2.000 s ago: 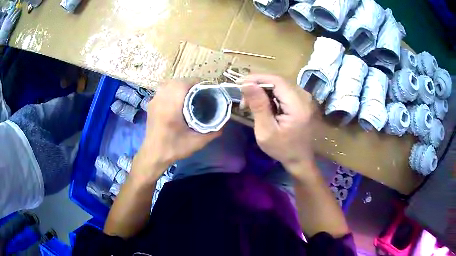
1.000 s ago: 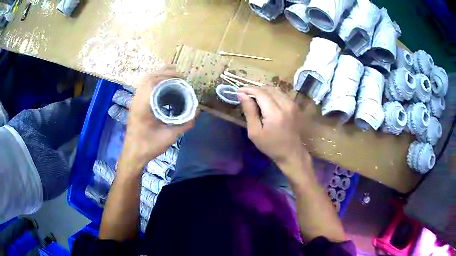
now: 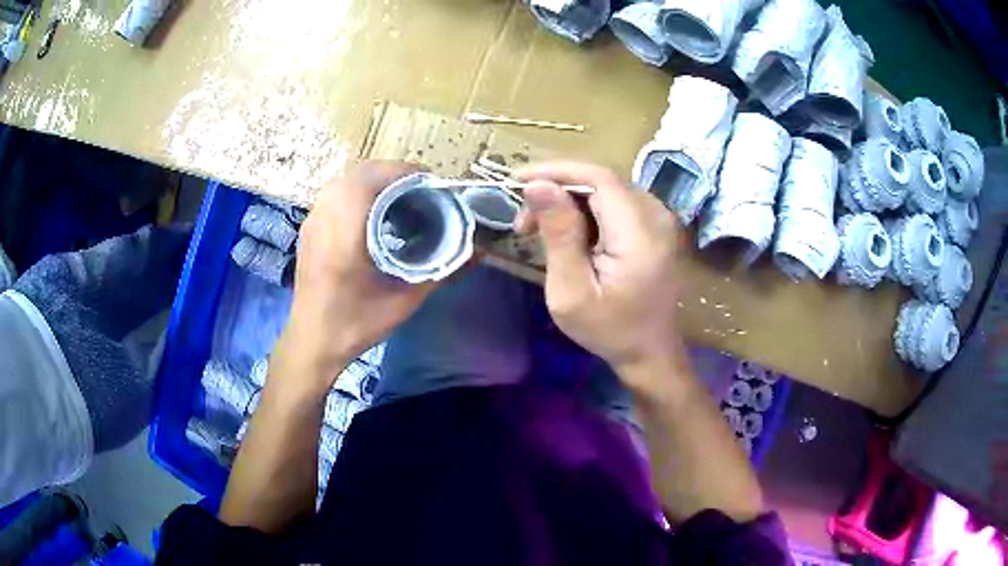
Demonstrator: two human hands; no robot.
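Observation:
My left hand (image 3: 337,260) is closed around a light grey hollow sleeve (image 3: 463,245), its wide faceted mouth turned up towards me. My right hand (image 3: 602,249) pinches a thin pale swab (image 3: 478,182) between thumb and fingers; its far end is at the sleeve's upper rim. A small round glue cup (image 3: 492,207) sits just right of the sleeve, partly hidden by the sleeve and my right fingers. Spare swabs (image 3: 487,168) lie by the cup. A brown cardboard pad (image 3: 415,135) with dark spots lies behind.
Another swab (image 3: 524,122) lies behind the pad. Grey sleeves (image 3: 742,182) stand and lie at the right, with ribbed end pieces (image 3: 926,334) beyond. A blue bin (image 3: 175,365) of sleeves is at the left of my lap. A neighbour's sleeve-covered arm (image 3: 94,321) is at far left.
My left hand with the sleeve moved left, away from the swab, then back right beside the cup. My right hand's swab went to the cup and is now back at the sleeve's rim.

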